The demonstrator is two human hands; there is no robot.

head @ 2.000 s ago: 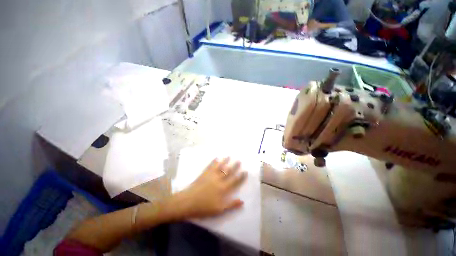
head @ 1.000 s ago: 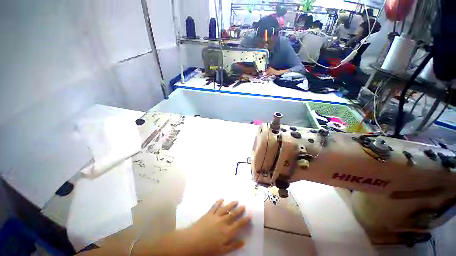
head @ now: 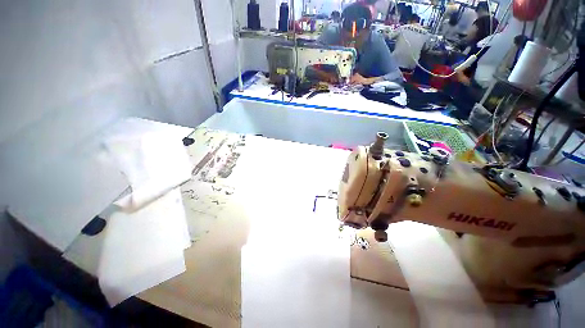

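A long white fabric panel (head: 295,256) lies flat on the sewing table, running from the back to the front edge of the picture, its right edge near the needle area. The cream sewing machine head (head: 369,192) with red HIKARI lettering stands right of it. A thin dark bent wire (head: 315,201) shows left of the head. Another long white cut piece (head: 442,272) lies under and right of the machine arm. Folded white fabric pieces (head: 144,230) lie at the left of the table. Neither of my hands is in view.
A light blue trough (head: 321,122) lies behind the table, with a green mesh basket (head: 442,136) at its right. A blue basket (head: 29,298) is low at the left. A white thread cone (head: 531,63) stands at right. A person (head: 378,61) works at a machine ahead.
My left hand, earlier flat on the white panel, has gone out of the picture. The view has tilted up since the first frame and shows more of the room ahead.
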